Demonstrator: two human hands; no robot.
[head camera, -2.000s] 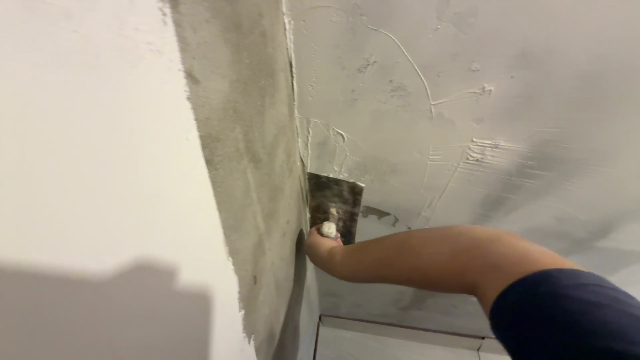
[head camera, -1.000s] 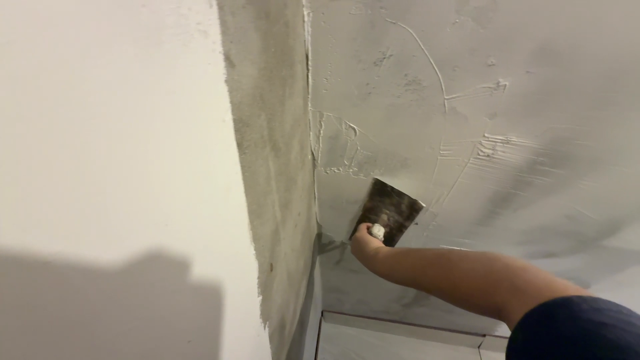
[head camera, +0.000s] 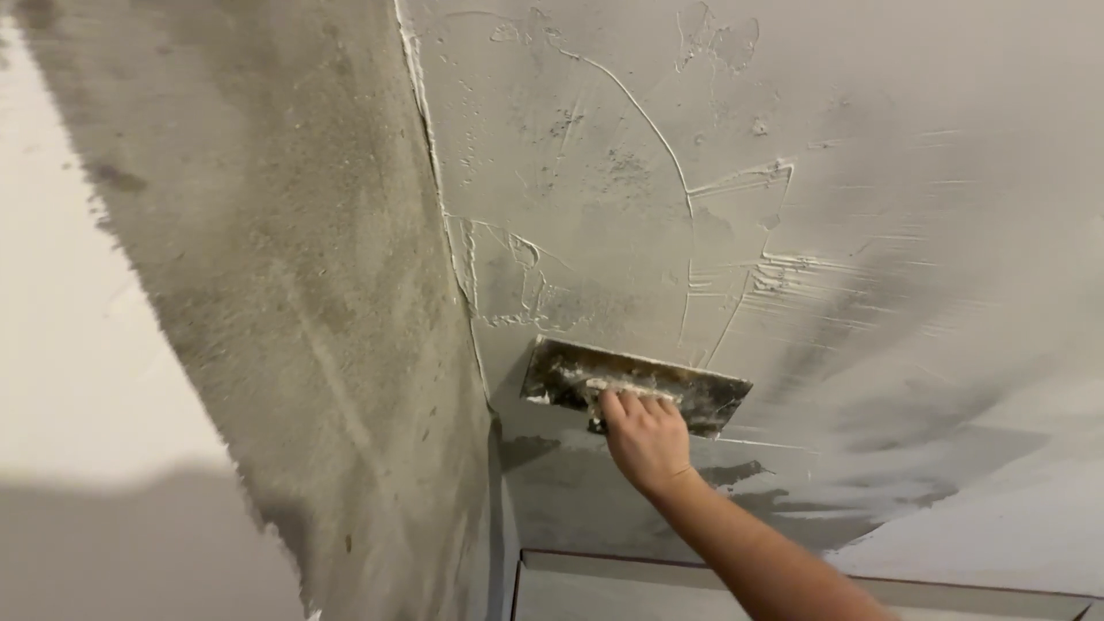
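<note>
My right hand (head camera: 647, 431) reaches up from the lower right, its fingers closed around the handle of a rectangular steel plastering trowel (head camera: 714, 398). The trowel's dark blade, smeared with pale plaster, lies at or very near the plastered surface (head camera: 604, 250), its long side running roughly left to right. Above the blade, raised plaster ridges cross that surface: a curved line, short streaks and a small rough patch near the corner. Damp grey plaster with darker patches shows below and to the right of the trowel. My left hand is out of the frame.
To the left, a bare grey cement band (head camera: 302, 259) meets the plastered surface at a corner line. Beyond its ragged edge is a smooth white wall area (head camera: 78, 328), partly in shadow. Along the bottom runs a pale panel (head camera: 621, 595) with a dark edge.
From the corner, the trowel has moved right along the surface. Its blade was more upright before and now lies nearly crosswise. The hand has stayed on the handle.
</note>
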